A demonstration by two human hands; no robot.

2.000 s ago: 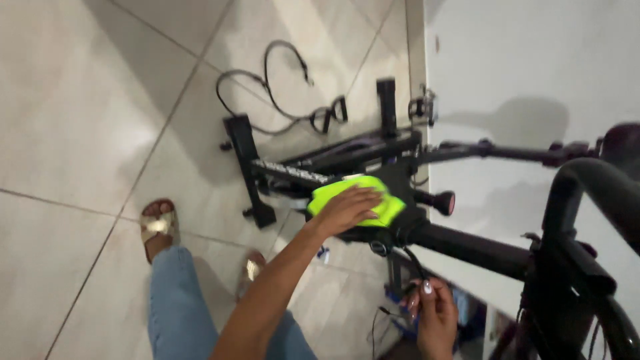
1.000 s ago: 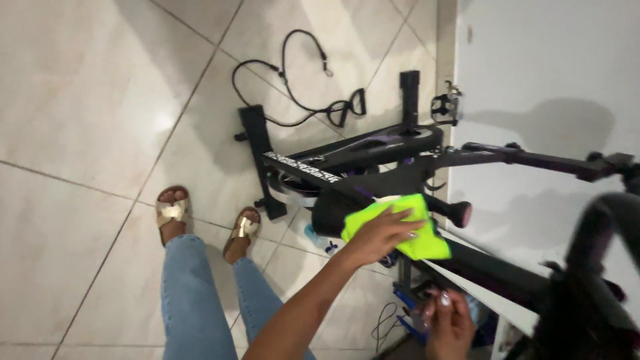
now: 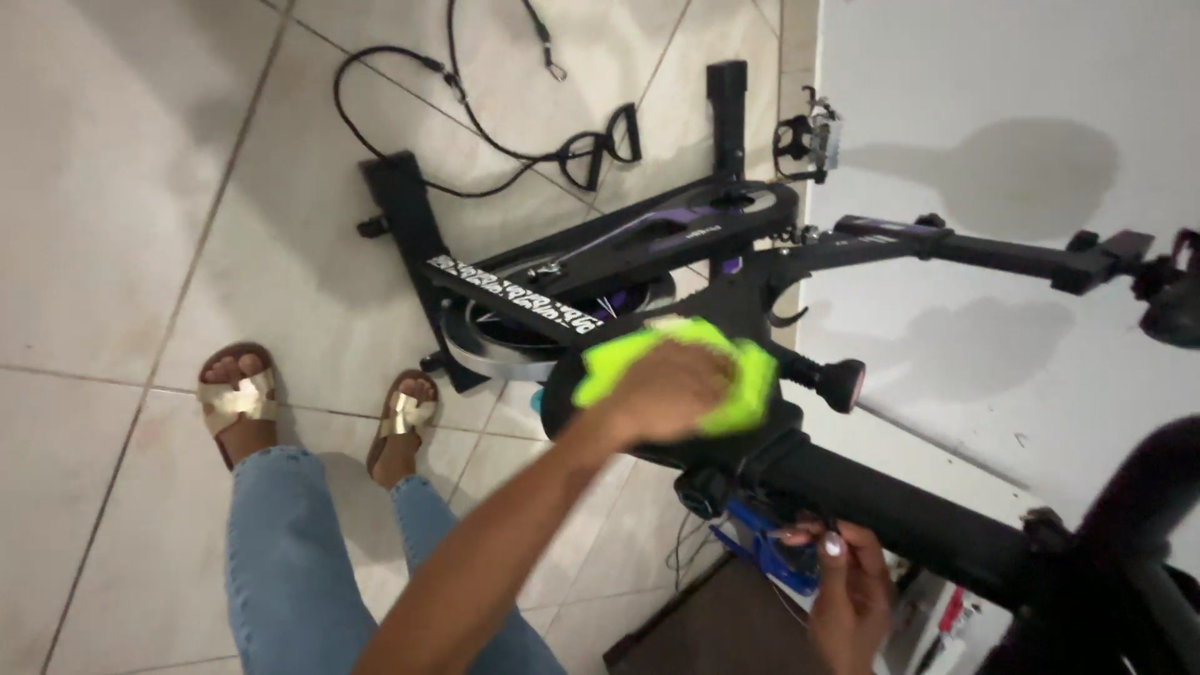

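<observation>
A black exercise bike frame [image 3: 872,497] with purple accents stands along the wall. My left hand [image 3: 670,389], blurred, presses a neon yellow-green cloth [image 3: 750,384] onto the bike's black cover above the flywheel [image 3: 506,356]. Just right of the cloth, a round-ended knob [image 3: 841,384] sticks out from the frame. Below the thick frame tube, my right hand [image 3: 848,581] pinches a thin black cable between thumb and fingers; most of the cable is hidden. A small black round part [image 3: 703,492] sits on the frame between my hands.
Black resistance tubing with handles [image 3: 600,150] lies on the tiled floor beyond the bike. A pedal [image 3: 811,141] is near the white wall [image 3: 937,56]. The handlebar [image 3: 1144,487] fills the lower right. A blue object [image 3: 773,562] and a dark brown panel [image 3: 698,619] are below. My sandaled feet are left.
My left hand has kept moving over the bike's cover with the cloth, whose folds have changed shape. My right hand remains below the frame tube. The view has shifted somewhat.
</observation>
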